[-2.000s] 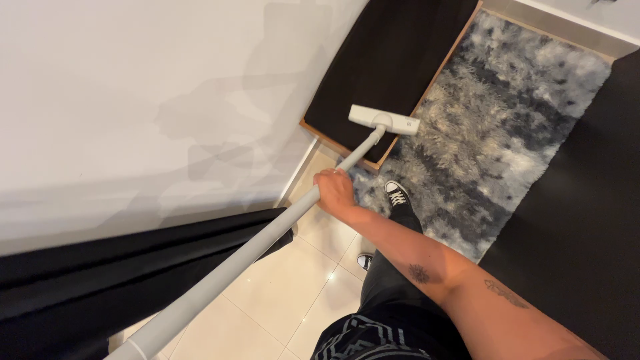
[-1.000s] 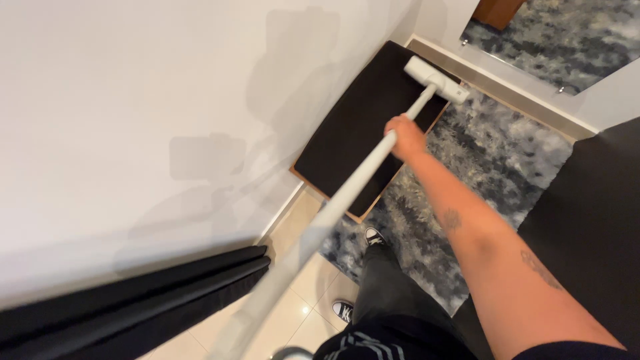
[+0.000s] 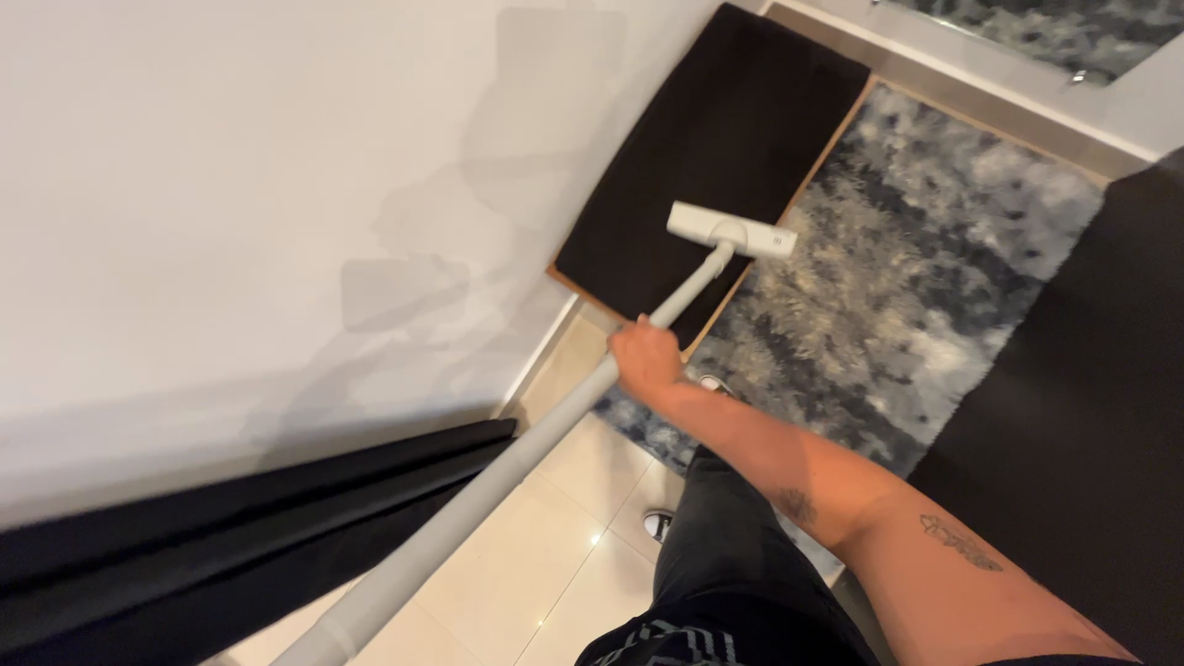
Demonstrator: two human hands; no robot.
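Observation:
My right hand (image 3: 647, 356) grips the pale grey tube of a vacuum cleaner (image 3: 518, 460) partway down its length. At the tube's far end, the flat floor head (image 3: 731, 230) lies across the black cushioned top of a wood-edged bench (image 3: 708, 148), its right end reaching past the wooden edge over the rug. The tube runs down to the lower left and leaves the frame. My left hand is out of the picture, as is the tube's near end.
A shaggy grey and black rug (image 3: 916, 268) lies beside the bench, over cream floor tiles (image 3: 518, 546). Black curtain-like fabric (image 3: 231, 527) hangs at lower left along the white wall (image 3: 231, 231). A mirror (image 3: 1054, 32) stands at top right, and a large dark surface (image 3: 1082, 388) at right.
The floor head moved to the bench's far end by one second ago, and now it is back nearer the bench's close end. My right hand has kept hold of the tube.

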